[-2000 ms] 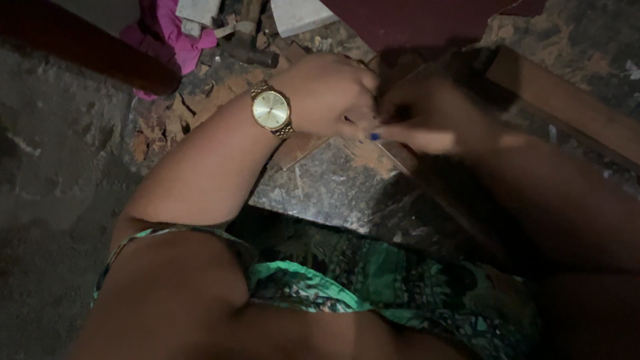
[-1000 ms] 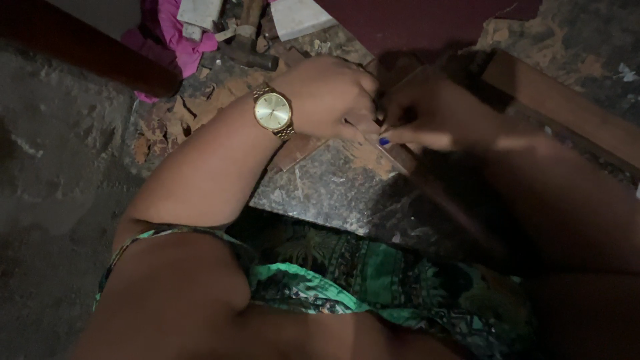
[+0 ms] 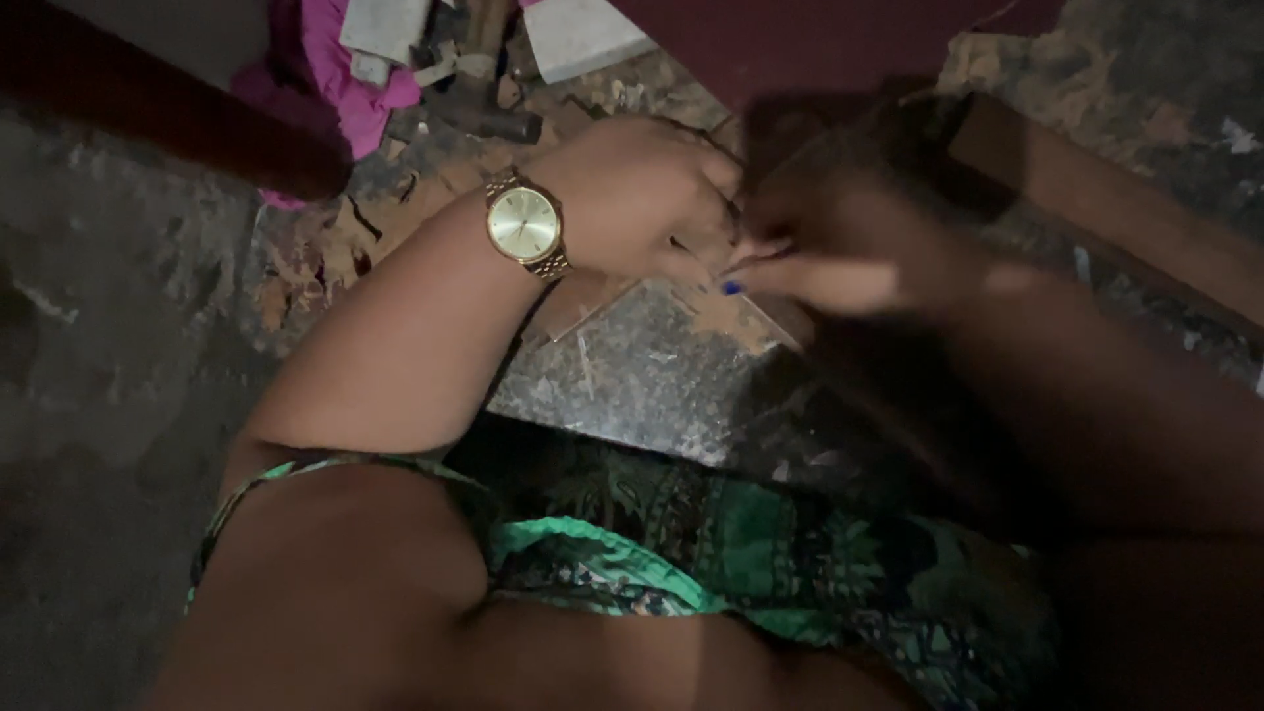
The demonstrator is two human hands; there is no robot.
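Note:
My left hand, with a gold-coloured wristwatch at its wrist, lies over the work surface with its fingers bent. Close against its fingertips is my right hand, blurred and in shadow, its thumb with blue nail polish pointing left. Some small thing may be between the fingertips, but blur and shadow hide what it is. Beneath the hands are thin brown pieces with straight edges and some brown scraps.
A hammer lies behind my left wrist, near pink cloth and white blocks. Brown scraps cover the left part of the worn surface. A long brown bar lies at the right, a dark red sheet at the back.

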